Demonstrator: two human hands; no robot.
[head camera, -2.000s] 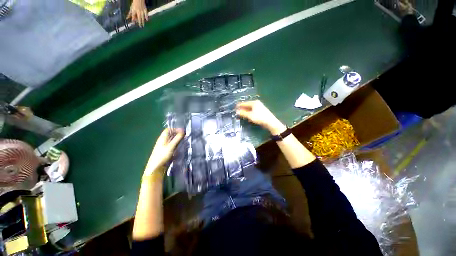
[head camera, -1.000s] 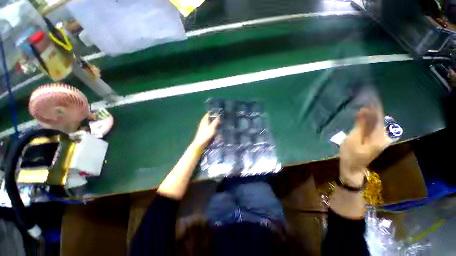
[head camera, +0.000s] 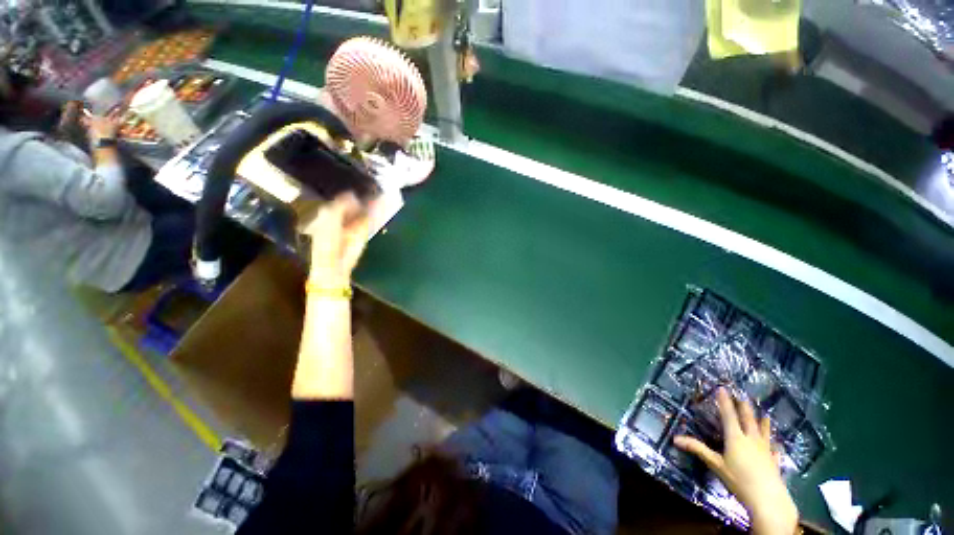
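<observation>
A clear-dark compartment tray (head camera: 669, 402) lies tilted on the green bench at the lower right, with shiny film over it. My right hand (head camera: 745, 457) is over the tray, fingers spread, holding nothing visible. My left hand (head camera: 340, 232) is stretched to the left, blurred, at the near end of a dark rectangular thing (head camera: 312, 162) on a yellow-and-white box (head camera: 262, 172). Its fingertips are unclear, so I cannot tell whether it grips anything.
A pink fan (head camera: 375, 89) stands behind the box, with a black hose (head camera: 225, 167) curving round it. White paper (head camera: 839, 502) lies right of the tray. Another person (head camera: 73, 199) sits at far left near trays of orange units. A carton (head camera: 282, 355) is below the bench edge.
The view has turned left. My left hand has left the tray and moved to the box by the fan. My right hand has come back from the bench's right side onto the tray.
</observation>
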